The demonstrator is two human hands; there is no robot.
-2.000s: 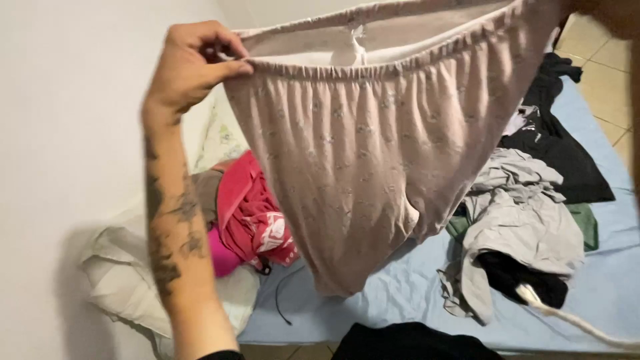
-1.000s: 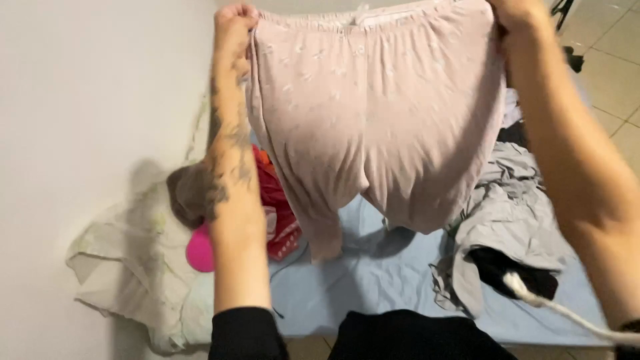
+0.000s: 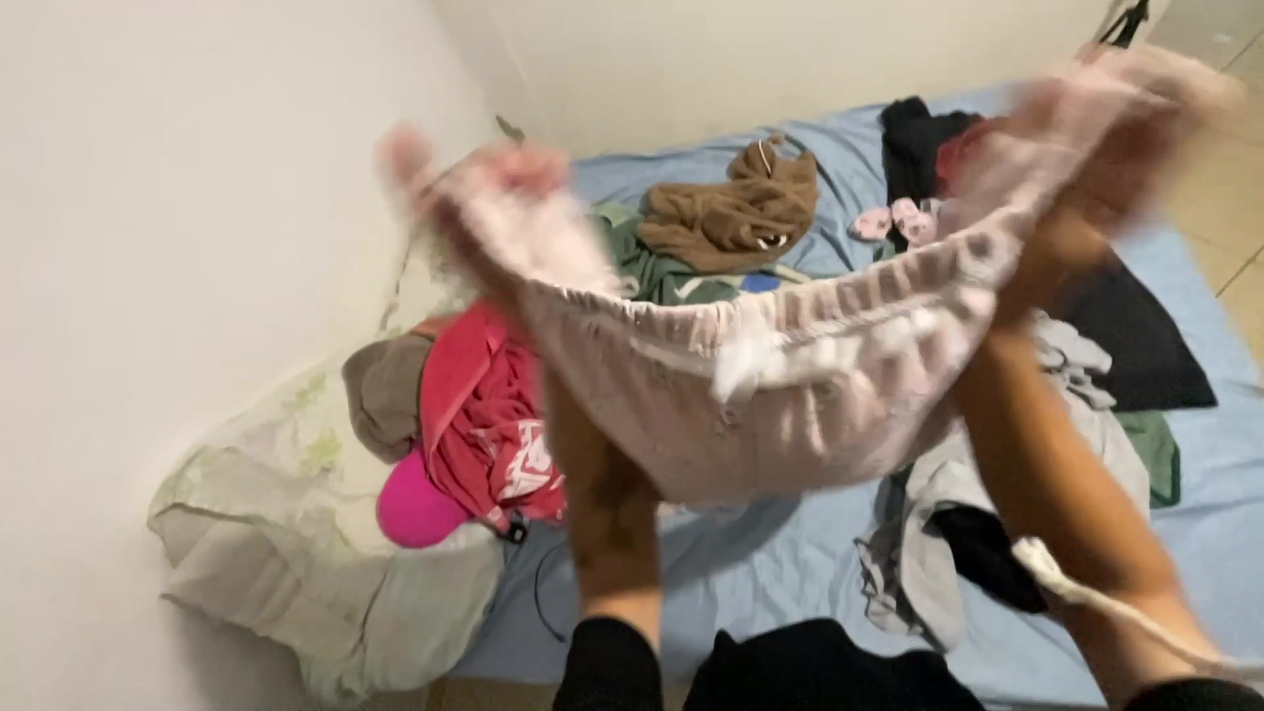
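Note:
Pale pink patterned pants point(image 3: 790, 425) with a gathered elastic waistband and a white tie hang in the air above the bed, stretched between my hands. At the upper left, my left hand point(image 3: 484, 178) is blurred and holds one side of the pants. My right hand point(image 3: 1126, 148), blurred too, grips the other side at the upper right. The waistband sags toward me in the middle. Part of the fabric lies over my forearms.
A bed with a blue sheet point(image 3: 731, 583) bears a brown garment point(image 3: 741, 212), a red garment point(image 3: 484, 415), a magenta item point(image 3: 420, 499), grey clothing point(image 3: 1086, 434) and a black garment point(image 3: 1136, 326). Pale bedding point(image 3: 326, 553) lies beside the white wall point(image 3: 197, 197). A whitish cord point(image 3: 1116, 602) crosses at lower right.
The pants hung down full length from my hands a second ago; now they are swung up, with the waistband sagging between my hands. The view shows more of the bed's far end.

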